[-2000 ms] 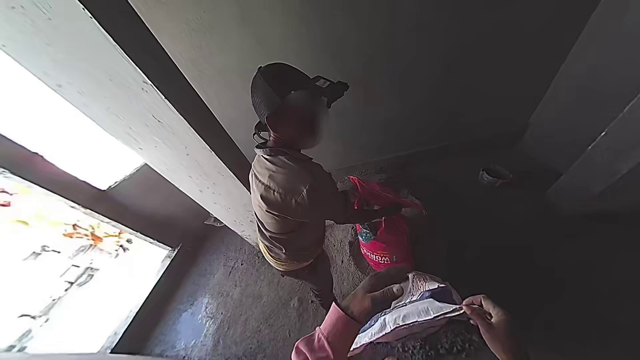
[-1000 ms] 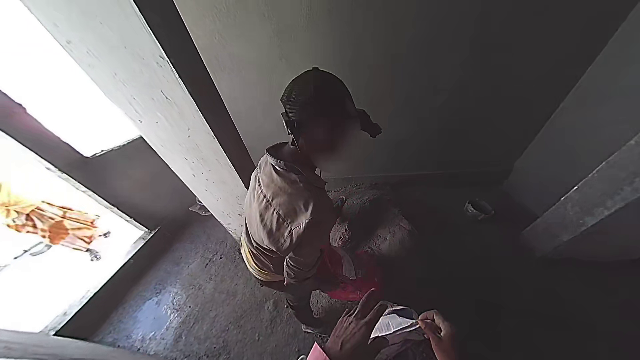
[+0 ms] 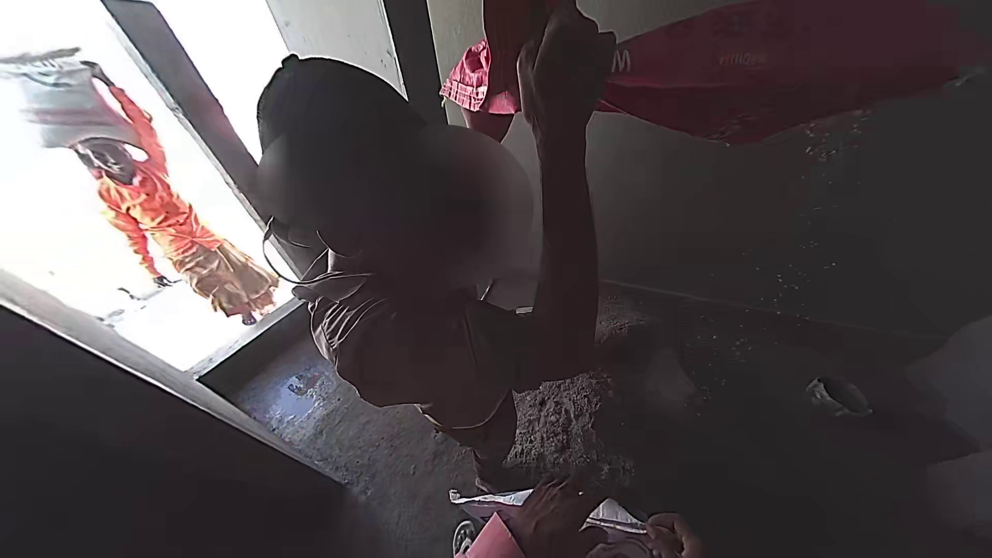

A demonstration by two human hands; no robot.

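Observation:
At the bottom of the head view, my left hand (image 3: 554, 515), with a pink sleeve, grips the rim of a white woven sack (image 3: 616, 515). My right hand (image 3: 673, 535) pinches the same rim farther right. Most of this sack is cut off by the frame's lower edge. Just beyond stands a person in a dark cap (image 3: 333, 101), who holds up a red woven sack (image 3: 744, 70) with raised arms. Bits of loose material fall from the red sack's right end. A heap of grey sand or similar loose material (image 3: 562, 418) lies on the floor beyond my hands.
A small pale container (image 3: 838, 395) lies on the floor at right. A wall stands behind the person. At left, outside the bright opening, another person in orange clothing (image 3: 167, 213) carries a pale sack (image 3: 74, 101) on the head. A pale ledge (image 3: 178, 395) crosses the left side.
The person in the cap has raised the red sack from low near the floor to above head height, and bits now fall from it. The person in orange now stands upright in the opening with a load.

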